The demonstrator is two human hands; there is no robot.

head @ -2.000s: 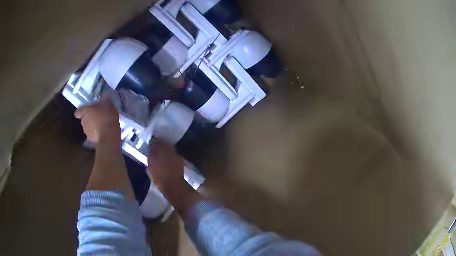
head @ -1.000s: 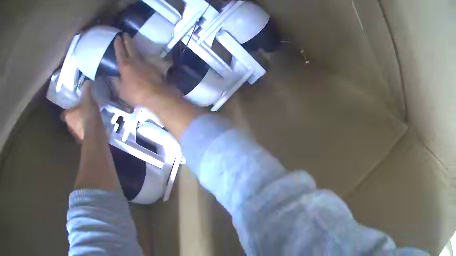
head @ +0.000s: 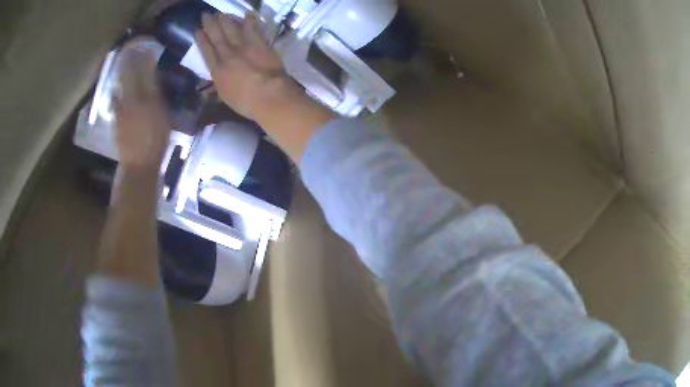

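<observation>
Several white dome cameras with black ball heads and white arms lie close together in a deep brown carton. My left hand (head: 140, 117), blurred, is over the upper-left camera (head: 140, 49); its fingertips are unclear. My right hand (head: 246, 68) lies palm down over cameras at the top, fingers slightly apart, covering part of a white shell. A camera (head: 231, 155) sits below my right hand, its black head facing right. Another camera (head: 231, 276) lies below it. The top-right camera (head: 355, 23) is cut off by the picture's top edge.
The carton's brown wall (head: 658, 83) rises at the right, and another wall curves along the left. The carton's bottom (head: 484, 166) shows to the right of the cameras. A thin pale strand (head: 457, 68) lies there near the top-right camera.
My right hand has moved up and right, and my left hand has moved up. A camera now shows in the middle, below my right hand. The cameras at the top sit higher in view.
</observation>
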